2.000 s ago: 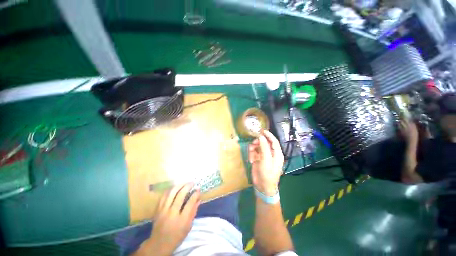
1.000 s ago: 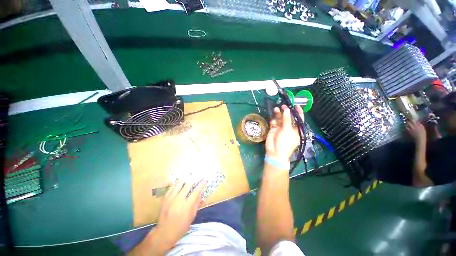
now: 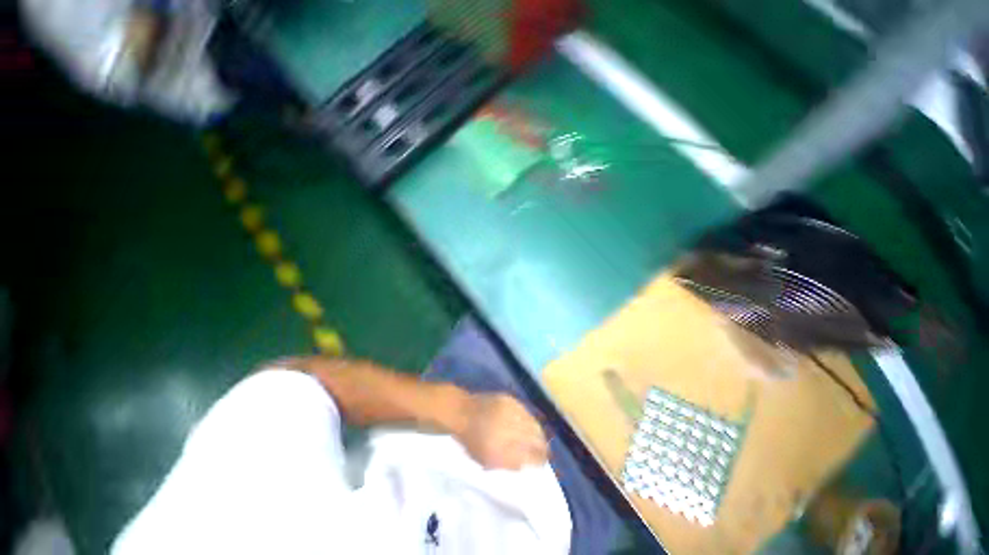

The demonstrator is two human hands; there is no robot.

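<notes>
The green circuit board panel (image 3: 683, 453), with rows of silvery parts, lies on the tan cardboard mat (image 3: 594, 358) near the bench edge. A narrow dark strip (image 3: 623, 392) lies beside its upper left corner. My left hand (image 3: 504, 431) is off the bench, over my lap beside the bench edge, with its fingers curled in. Blur hides whether it holds anything. My right hand is out of the picture. The whole picture is blurred.
The black fan (image 3: 797, 282) stands at the mat's far edge. The round pot (image 3: 868, 529) is at the lower right. A green pile (image 3: 499, 154), pale wires (image 3: 577, 158) and a black rack (image 3: 407, 103) are up the bench. A person (image 3: 163, 54) is at upper left.
The view has swung to the left. My left hand has left the panel and come back over my lap. My right hand, seen before by the black cord, has gone out of view.
</notes>
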